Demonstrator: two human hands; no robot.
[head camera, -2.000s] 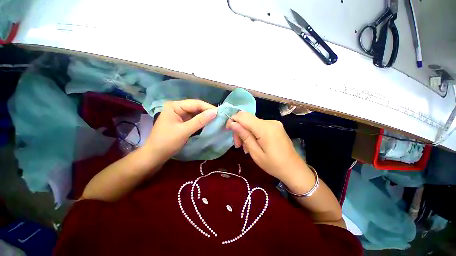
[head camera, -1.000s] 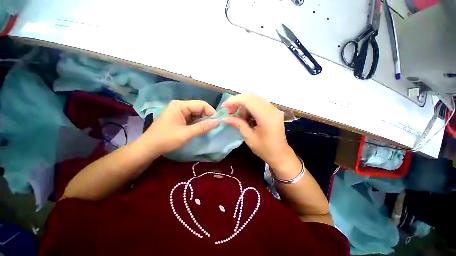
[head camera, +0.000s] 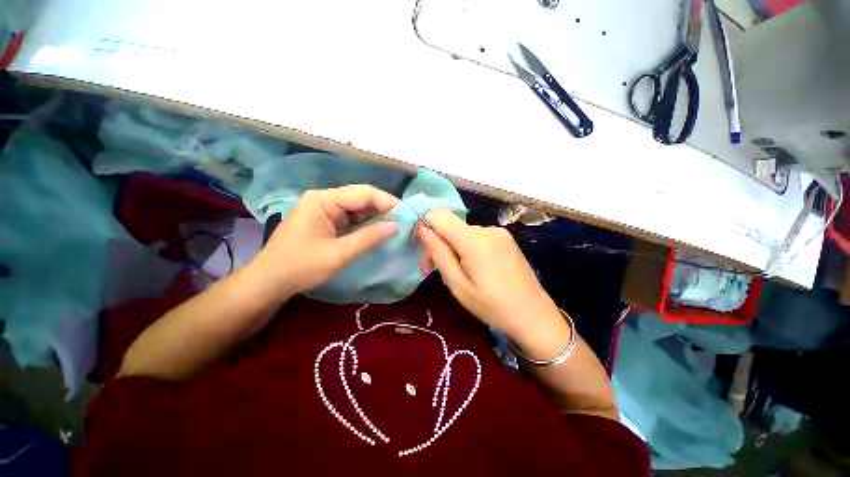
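A pale aqua sheer fabric piece (head camera: 373, 275) is held over my lap, just below the table's front edge. My left hand (head camera: 322, 238) pinches it between thumb and index finger. My right hand (head camera: 480, 261) is closed at the fabric's right part, with a very thin dark line, perhaps a needle or pin (head camera: 424, 221), at its thumb and index fingertips, touching the fabric. The exact grip of the right fingers on the fabric is partly hidden. Black thread snips (head camera: 553, 93) lie on the white table (head camera: 280, 74) with blades apart.
Black-handled shears (head camera: 666, 93) and a pen (head camera: 730, 84) lie on the table at right, beside the grey machine (head camera: 802, 84). A red bin (head camera: 664, 303) with aqua pieces is below the table at right. Aqua fabric (head camera: 56, 242) hangs at left, and more lies at lower right.
Since one second ago, my right hand has turned and its fingers have closed together around the thin dark line. A fabric flap now stands up above the fingertips. My left hand has barely moved.
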